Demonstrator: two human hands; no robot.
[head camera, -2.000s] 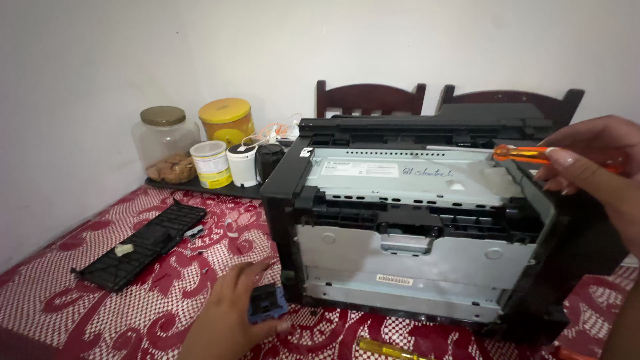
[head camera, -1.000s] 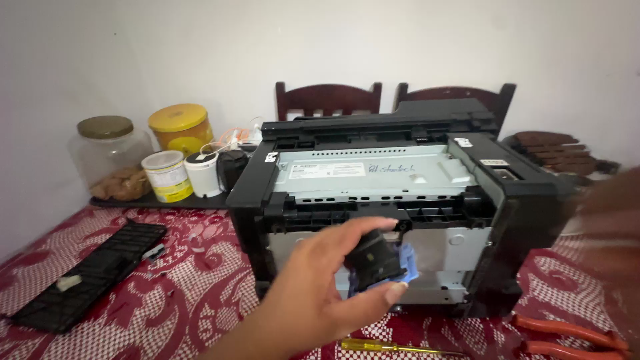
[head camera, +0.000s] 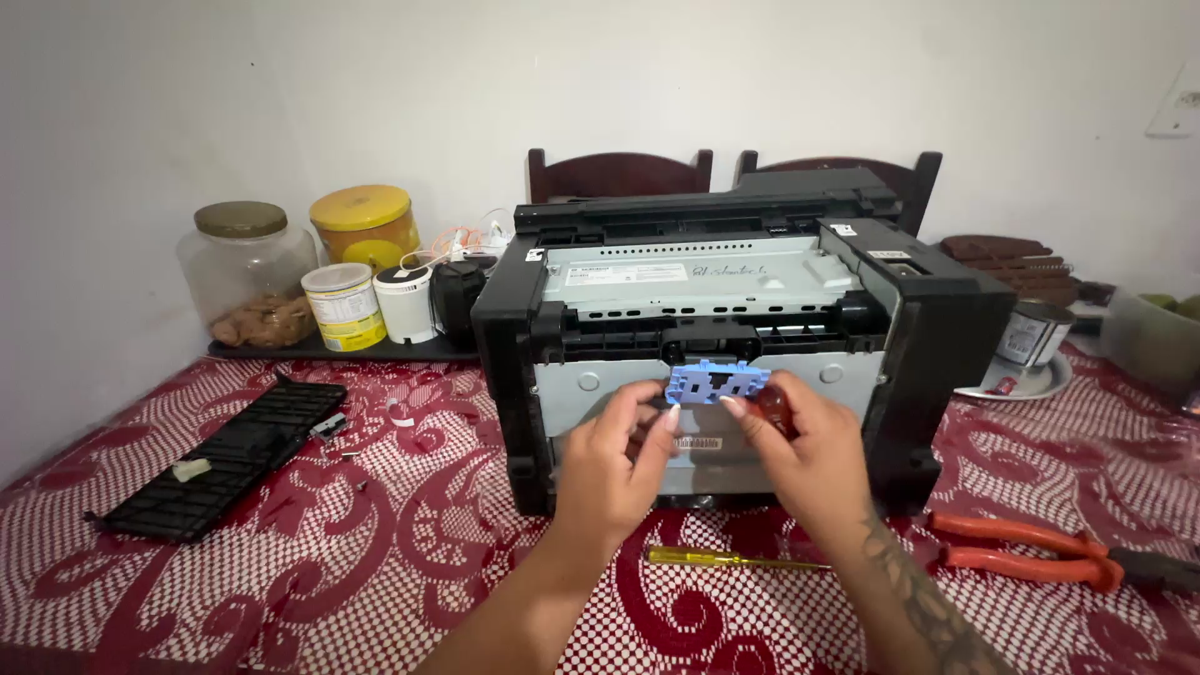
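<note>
A small blue plastic part (head camera: 717, 382) is pinched between both hands in front of a black printer (head camera: 947, 375) whose inner metal panels show. My left hand (head camera: 614, 459) grips its left end and my right hand (head camera: 806, 445) its right end. Something reddish, perhaps a screwdriver handle (head camera: 776, 411), shows inside the right fingers; the rest of it is hidden. Below the hands, a screwdriver with a yellow transparent handle (head camera: 694, 557) lies on the patterned tablecloth. Pliers with red-orange handles (head camera: 1031, 553) lie to the right.
A black plastic cover (head camera: 225, 459) lies at left, near small loose parts (head camera: 328, 428). A glass jar (head camera: 248, 281), a yellow-lidded container (head camera: 364, 225) and smaller tubs (head camera: 344, 305) stand behind it. At right, a can (head camera: 1031, 333) stands on a plate (head camera: 1050, 384). Chairs (head camera: 619, 176) stand behind the printer.
My left hand has lifted the blue part from near the table. My right hand, earlier at the printer's upper right with an orange-handled screwdriver, has come to the part.
</note>
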